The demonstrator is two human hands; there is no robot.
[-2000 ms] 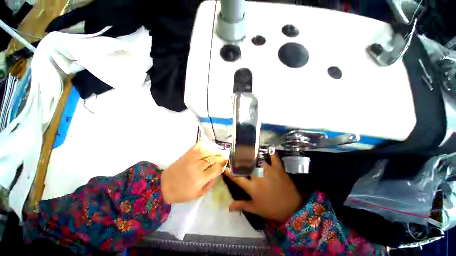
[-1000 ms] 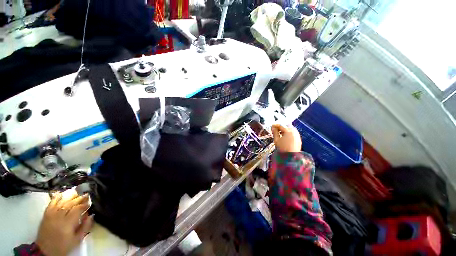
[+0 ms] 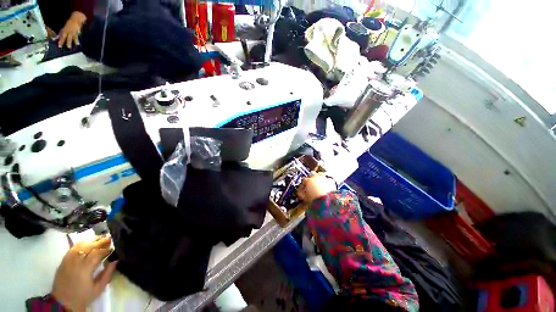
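Observation:
My right hand (image 3: 315, 186) reaches into an open parts tray (image 3: 281, 214) of small metal and purple items at the table's right front; its fingertips are among the items, and whether they hold one is hidden. My left hand (image 3: 82, 268) rests at the lower left by the needle area, fingers over a pale strip at the left edge of the black fabric; its exact hold is unclear. The black fabric piece (image 3: 164, 244) lies bunched on the table and against the white sewing machine (image 3: 213, 97). The needle area is hidden.
A clear bag (image 3: 175, 177) lies on the black cloth. A steel cylinder (image 3: 366, 109) stands beyond the tray. A blue crate (image 3: 408, 183) is at the right, below table level. Another person's hand (image 3: 72, 28) shows at the upper left. A second machine (image 3: 405, 44) stands behind.
My right hand has moved left and down from beside the tray into it. My left hand stays near the needle area. The view has shifted slightly, and another person's hand now shows more clearly.

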